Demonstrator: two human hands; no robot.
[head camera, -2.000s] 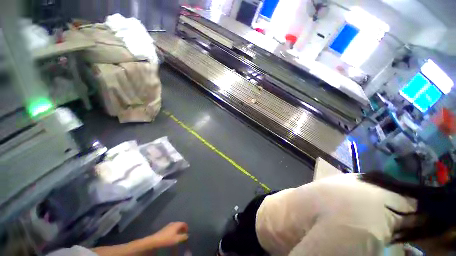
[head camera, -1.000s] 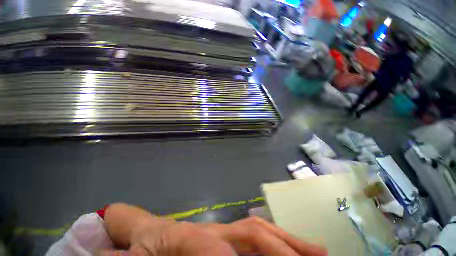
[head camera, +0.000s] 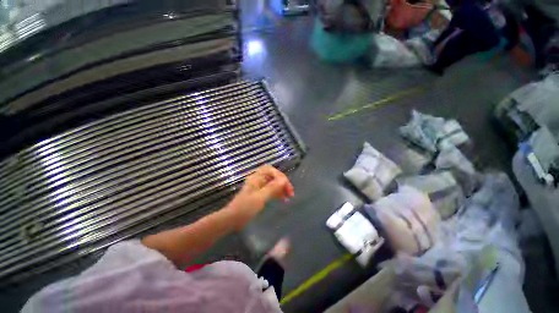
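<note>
My left hand (head camera: 265, 188) reaches in from the lower left over the edge of the rod rack. Its fingers are loosely curled and I see nothing in them. My right hand is not in view. To the right, a white folded bundle (head camera: 357, 231) with dark bands lies by the yellow line. A pale banded bundle (head camera: 371, 171) lies beyond it, and a larger pinkish-grey one (head camera: 409, 221) lies beside it.
The metal-rod rack (head camera: 147, 165) fills the left side. More wrapped goods (head camera: 435, 133) are piled at the right. A person in dark clothes (head camera: 469, 36) and a teal container (head camera: 340, 43) are at the back. A dark trouser leg (head camera: 271, 275) shows at the bottom.
The view has swung right and down. The rack's end and the floor bundles are closer. My left hand has gone from stretched fingers to curled ones. The person in the cream top has left view.
</note>
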